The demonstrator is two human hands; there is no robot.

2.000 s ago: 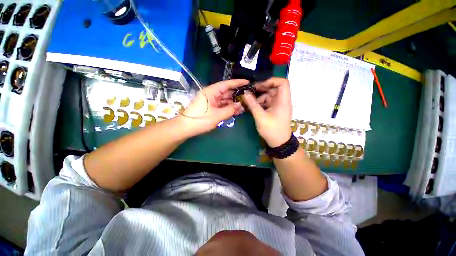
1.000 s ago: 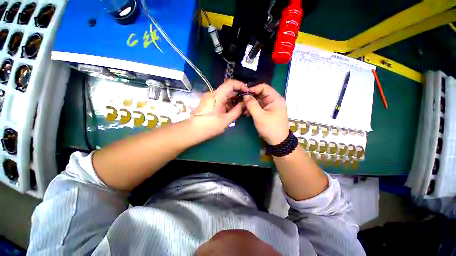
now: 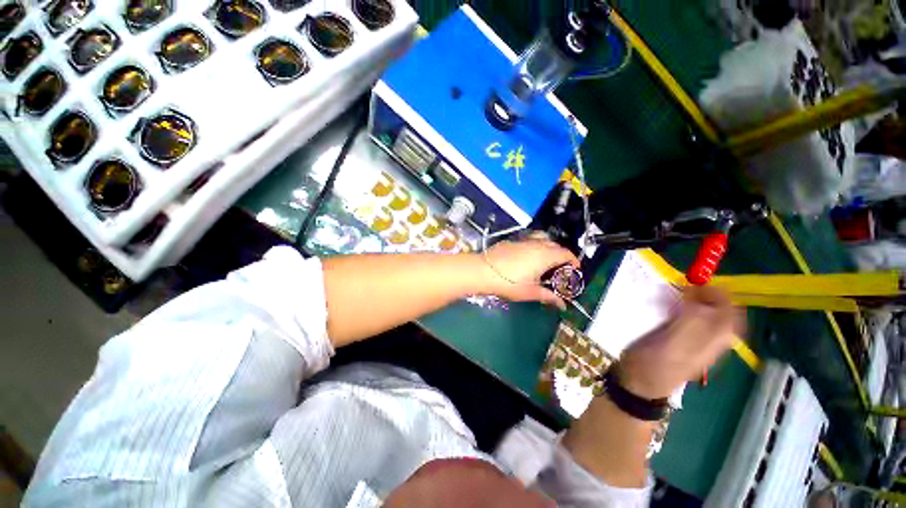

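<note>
My left hand point(image 3: 531, 270) holds a dark round unit point(image 3: 566, 282) with a shiny centre at its fingertips, just below the black clamp fixture. My right hand point(image 3: 688, 337) is blurred, over the white record sheet point(image 3: 636, 303), just below the red grip point(image 3: 707, 259) of the toggle clamp. Whether its fingers touch the grip I cannot tell. The clamp's metal linkage point(image 3: 671, 226) runs from the fixture to the right.
The blue dispenser box point(image 3: 462, 109) carries a clear syringe point(image 3: 536, 74). Gold-piece sheets lie before it point(image 3: 402, 213) and below the paper point(image 3: 576, 362). A foam tray of round units point(image 3: 228, 94) is at upper left, another point(image 3: 770, 442) at lower right. A yellow frame point(image 3: 805, 291) crosses at right.
The view has turned, showing more of the left tray. My hands have parted: the left keeps the round unit, the right has moved right, near the red grip. The clamp linkage looks extended to the right.
</note>
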